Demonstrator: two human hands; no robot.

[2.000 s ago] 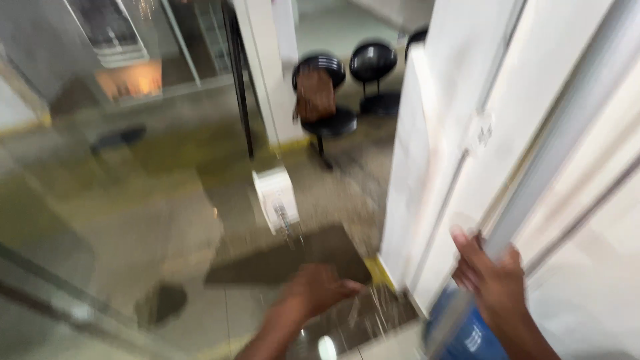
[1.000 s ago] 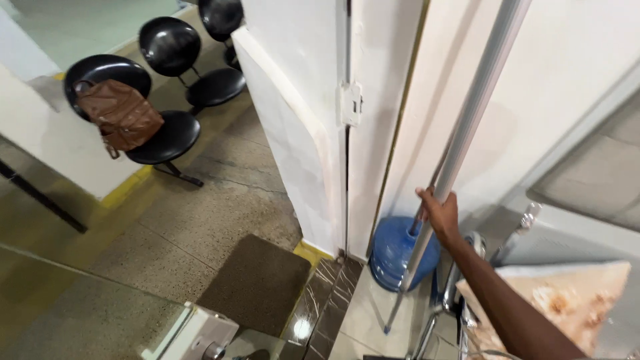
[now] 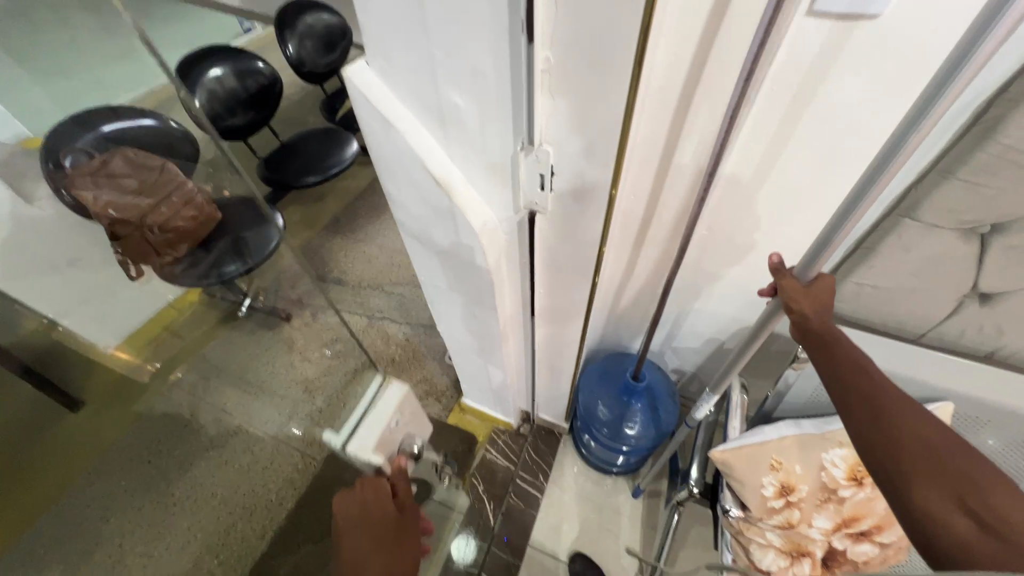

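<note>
My right hand (image 3: 804, 300) is wrapped around a long grey metal pole (image 3: 848, 200), which slants down to a blue tip near the floor. At the bottom, my left hand (image 3: 380, 520) touches the round knob of a white door lock (image 3: 392, 424) on a glass door (image 3: 264, 320); its fingertips are at the knob, and whether they grip it is unclear. The strike plate (image 3: 538, 178) is on the white door frame. A blue water jug (image 3: 624, 412) stands on the floor left of the pole, with a thin dark rod (image 3: 696, 216) upright at its neck.
A metal bench (image 3: 888, 360) with a floral cushion (image 3: 824, 488) stands at the right, below a grey tufted pad (image 3: 952, 232). Beyond the glass are black chairs (image 3: 228, 92), one bearing a brown leather bag (image 3: 152, 204). A dark marbled threshold (image 3: 512, 488) crosses the doorway.
My left hand, out of view a second ago, is now at the door lock. My right hand, free two seconds ago, still holds the pole it held one second ago.
</note>
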